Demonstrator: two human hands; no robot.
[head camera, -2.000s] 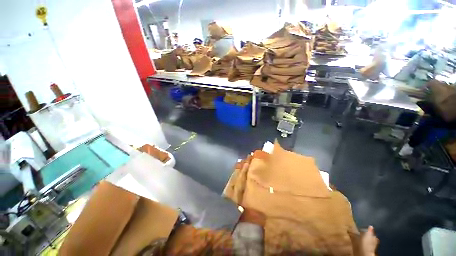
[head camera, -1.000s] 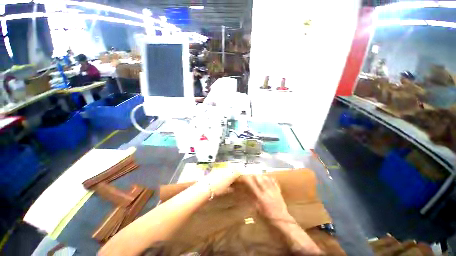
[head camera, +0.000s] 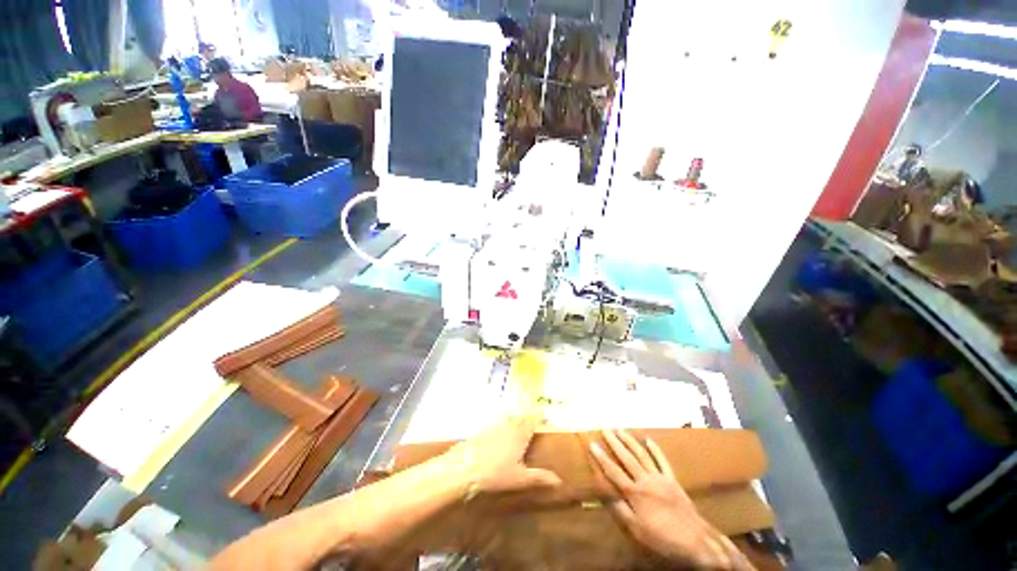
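Note:
A large brown panel (head camera: 714, 457) lies across the near edge of the template (head camera: 457, 396), a pale plate with a yellow patch in front of the machine head (head camera: 515, 284). My left hand (head camera: 507, 463) lies on the panel's left-centre part, its fingers partly bent and its fingertips hard to tell against the template. My right hand (head camera: 641, 485) lies flat on the panel to the right, fingers spread and pointing forward. A second brown layer shows below the panel at the right. The panel's near part is cut off by the lower edge.
Brown strips (head camera: 296, 396) lie in loose stacks at the left, partly on a white paper sheet (head camera: 190, 363). A control screen (head camera: 438, 112) stands behind left. Blue bins (head camera: 292, 195) are on the floor. A white partition (head camera: 714, 123) stands behind right. A person (head camera: 232, 95) sits far left.
The view has turned from the panel stack at the right to the machine. Both hands remain on the panel, and the right hand now lies flatter with its fingers spread.

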